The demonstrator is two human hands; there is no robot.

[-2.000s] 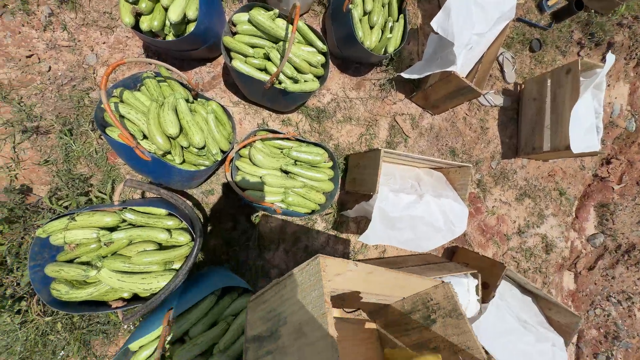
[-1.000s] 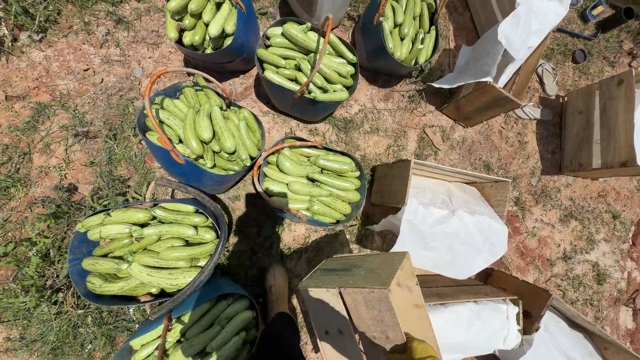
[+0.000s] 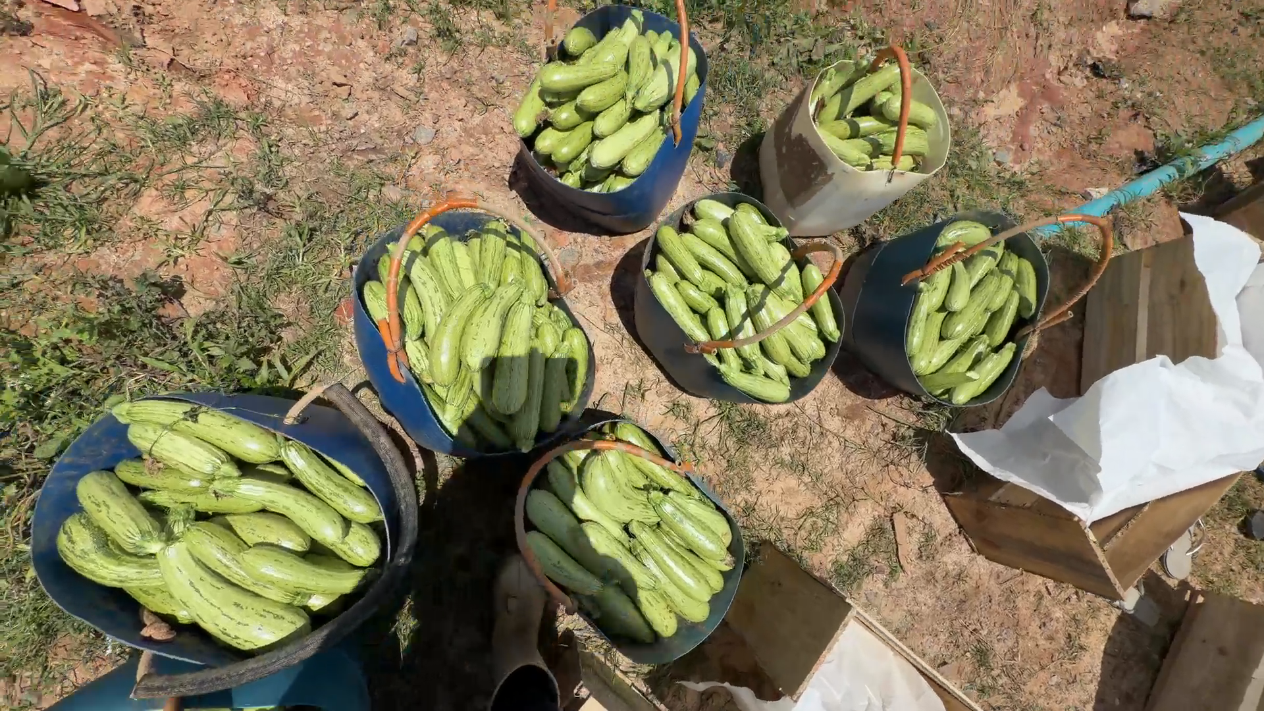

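Note:
Neither my left hand nor my right hand shows. Light green striped zucchini fill several buckets on the ground. At lower left is a wide blue bucket with a black hose-like handle and large zucchini. Up and right of it stands a blue bucket with an orange handle. A dark bucket is at bottom centre, beside my boot. Farther off are another blue bucket, a dark bucket, a white bucket and a dark blue bucket.
A wooden crate lined with white paper stands at right. Another lined wooden crate is at the bottom, and part of a crate shows at lower right. A turquoise pole reaches in from the right edge. Weeds grow at left.
The view has swung widely, bringing in the white bucket and the turquoise pole. The wooden crate near the bottom centre has mostly left the frame.

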